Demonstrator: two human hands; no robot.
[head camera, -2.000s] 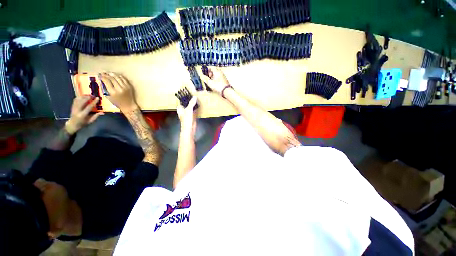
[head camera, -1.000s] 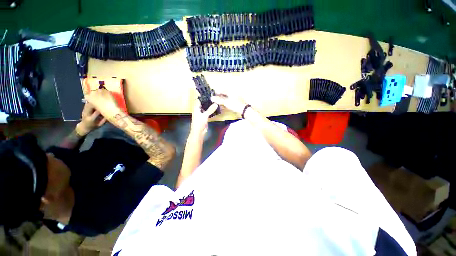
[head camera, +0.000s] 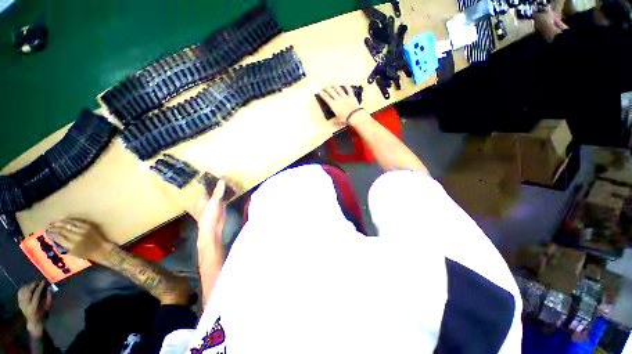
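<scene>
My left hand (head camera: 208, 209) holds a small handful of black moulded parts (head camera: 219, 185) near the bench's front edge. A small group of black parts (head camera: 174, 170) lies on the bench just beyond it. My right hand (head camera: 338, 104) is over the short row of black parts (head camera: 324, 106), covering its middle; whether the fingers grip it is hidden. Two long rows of black parts, a far one (head camera: 190, 62) and a nearer one (head camera: 215, 104), lie along the far side of the bench.
A curved row (head camera: 59, 162) lies at far left. A neighbour's hand (head camera: 80, 238) is on the orange fixture (head camera: 52, 257). A loose pile (head camera: 388, 52) lies beside the blue fixture (head camera: 421, 57). Red-orange stools (head camera: 350, 146) and cardboard boxes (head camera: 533, 155) stand below. The green belt (head camera: 125, 34) runs behind.
The view has turned, tilting the bench. My right hand has moved from beside my left hand to the short row. Some parts now lie on the bench beyond my left hand, which still holds parts.
</scene>
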